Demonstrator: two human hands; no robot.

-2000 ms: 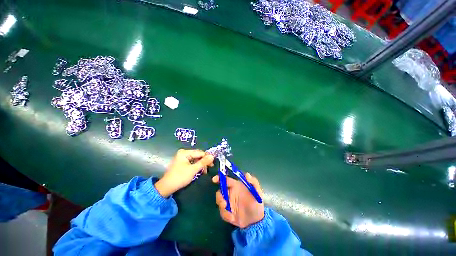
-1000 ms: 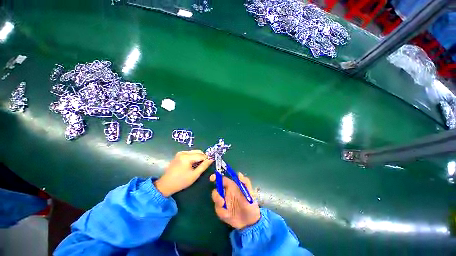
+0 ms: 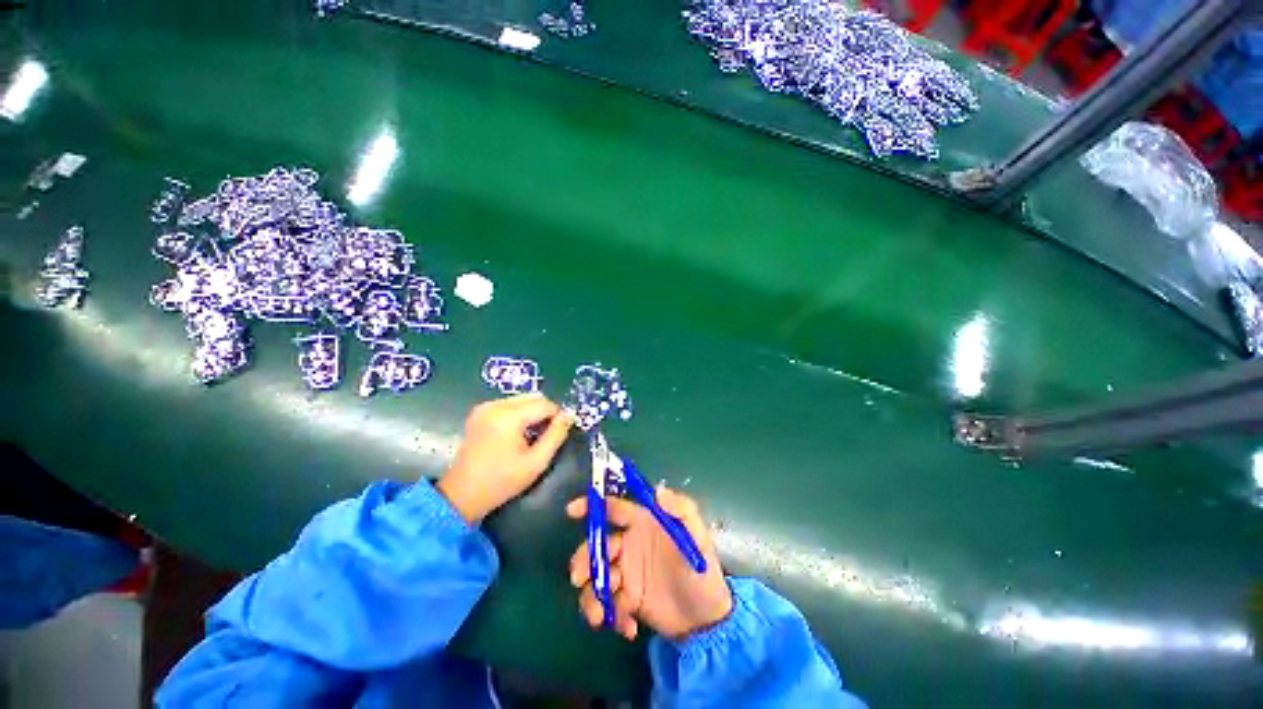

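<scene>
My left hand (image 3: 507, 450) pinches a small silvery moulded shot (image 3: 598, 396) at its left edge, between thumb and fingertips. My right hand (image 3: 651, 561) holds the side cutters (image 3: 600, 519), with the blue handles spread apart. The silvery jaws point up and sit at the lower edge of the moulded shot; whether they touch it is hard to tell. A single moulded shot (image 3: 511, 373) lies just beyond my left hand. The pile of untrimmed shots (image 3: 298, 263) lies to the left, with two separate shots at its near side.
A white tag (image 3: 474, 290) lies right of the pile. A small silvery cluster (image 3: 64, 270) lies at far left. Another heap (image 3: 838, 69) lies beyond the raised strip. Slanting metal posts (image 3: 1122, 411) stand at right, with clear plastic bags (image 3: 1152, 173) behind. Red stools show at top right.
The cutters have dropped slightly from the moulded shot and their handles stand wider apart. The shot now shows more fully, turned outward. My left hand has moved slightly up.
</scene>
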